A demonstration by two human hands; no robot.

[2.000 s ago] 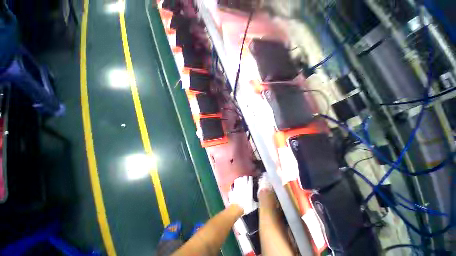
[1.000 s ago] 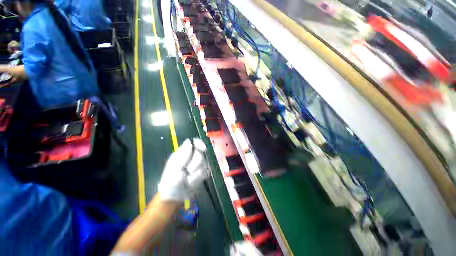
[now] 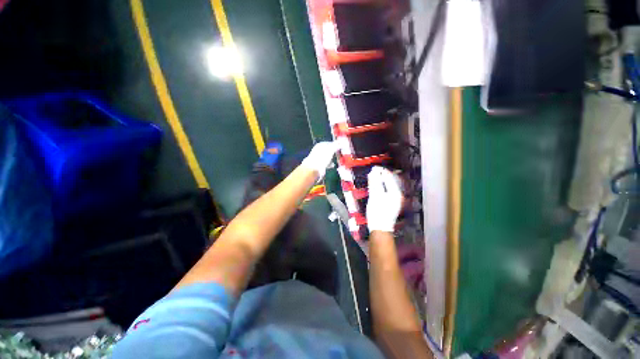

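Black electronic units [image 3: 365, 110] with red holders [image 3: 365, 128] between them lie in a row on the lower shelf, with red-and-white tape [image 3: 337, 112] along its front edge. My left hand [image 3: 323, 157], in a white glove, is at the shelf's front edge beside the row. My right hand [image 3: 384, 199], also in a white glove, is over the near part of the row, with its fingers bent. Blur hides whether either hand grips a unit.
A larger dark unit [image 3: 537, 52] lies on the green upper shelf [image 3: 519, 210] at the right. White power strips [image 3: 575, 259] and cables run along the far right. A blue stool [image 3: 84, 140] stands at the left. Small green-white pieces [image 3: 63, 345] lie at bottom left.
The view has swung down to the near end of the row. My left hand has moved from above the aisle to the shelf edge. My right hand now shows fully over the units.
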